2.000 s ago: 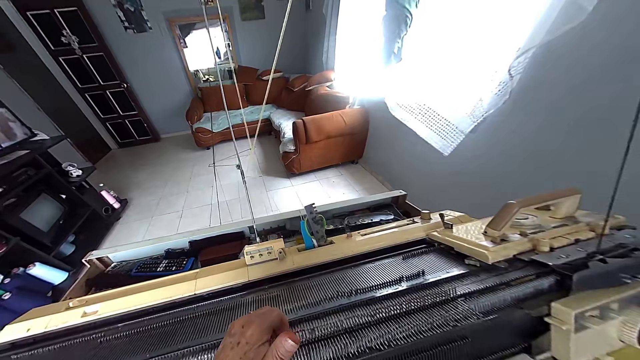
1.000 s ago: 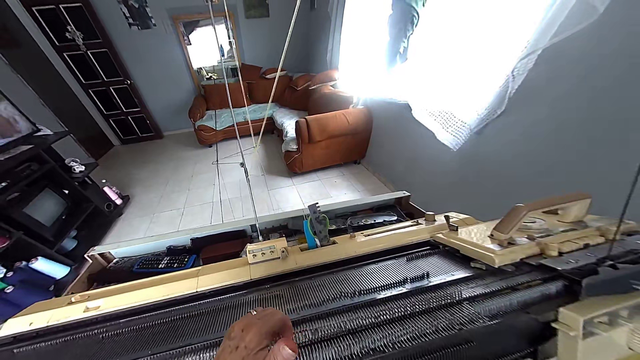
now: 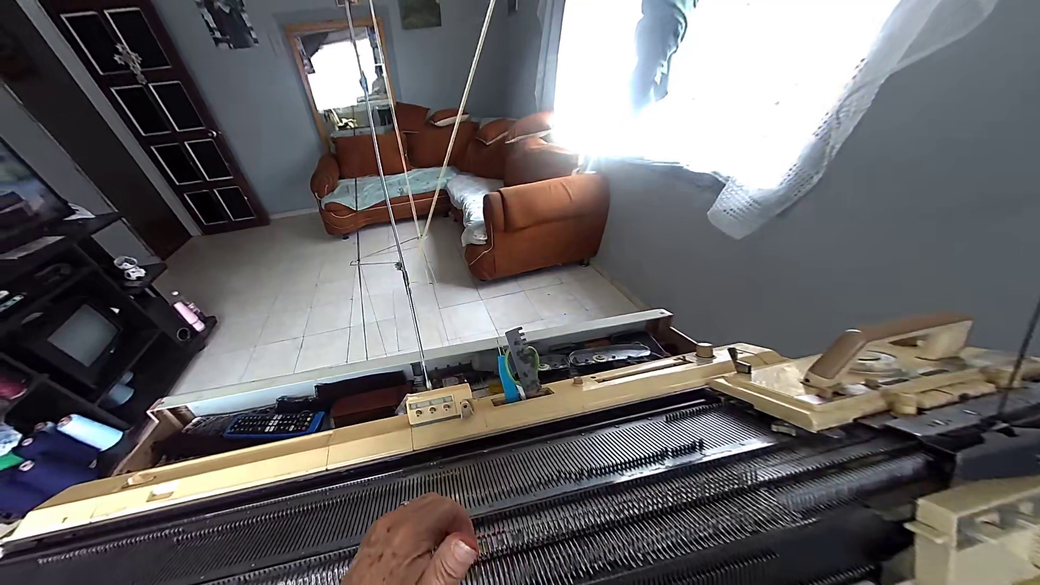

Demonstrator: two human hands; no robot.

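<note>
A knitting machine with two needle beds runs across the lower part of the head view. My left hand [image 3: 418, 543] is at the bottom, left of centre, its fingers curled down over the front rows of needles [image 3: 585, 532]; whether they pinch anything is hidden. Behind it lies the rear needle bed [image 3: 520, 475], with some needles standing forward at its right part. A cream knitting carriage [image 3: 861, 378] with a brown handle rests at the right end, well away from this hand. Part of another cream carriage [image 3: 983, 528] shows at the lower right edge. My right hand is out of view.
A cream row counter [image 3: 439, 405] sits on the machine's rear rail. Behind the rail, a tray [image 3: 268, 390] holds a remote control [image 3: 275, 424] and tools. Yarn strands and a thin rod [image 3: 410, 301] rise behind the machine. Yarn cones [image 3: 89, 432] stand at the left.
</note>
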